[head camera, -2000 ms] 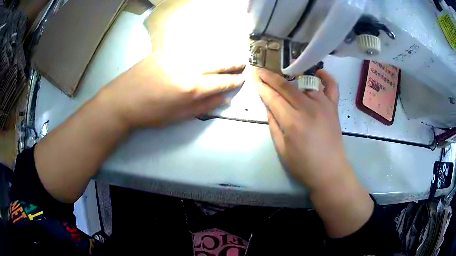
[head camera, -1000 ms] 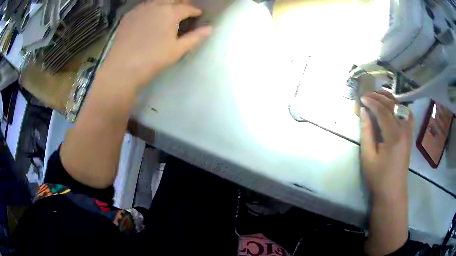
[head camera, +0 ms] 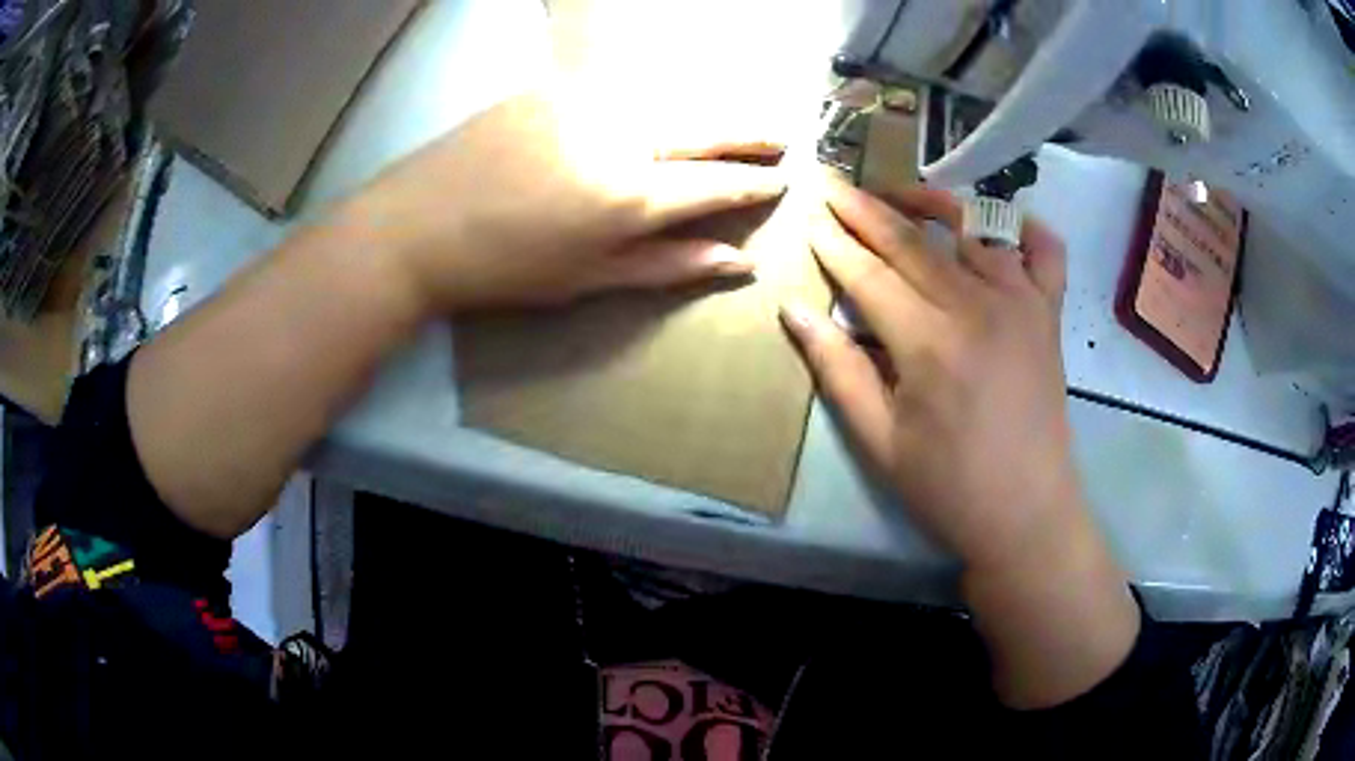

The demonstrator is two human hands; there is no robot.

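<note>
A tan-brown fabric piece (head camera: 639, 394) lies flat on the white table in front of the needle, its near edge close to the table's front edge. My left hand (head camera: 595, 216) lies flat on its upper left part, fingers pointing right, washed out by lamp glare. My right hand (head camera: 936, 327) is at its right edge, fingertips near the presser foot (head camera: 844, 131). The white sewing machine head (head camera: 1040, 89) stands above my right hand. The fabric's far end is lost in the glare.
A stack of brown pieces (head camera: 283, 89) lies at the upper left. Untidy bundles of cut parts (head camera: 67, 149) are at the far left. A dark red-edged smartphone (head camera: 1184, 275) lies right of the machine head. Ribbed tension knobs (head camera: 993, 220) are beside my right fingers. Garment parts hang at lower right.
The view turned left and back again. My left hand went to the stack at the left and is now at the needle area. A tan piece now lies under my hands.
</note>
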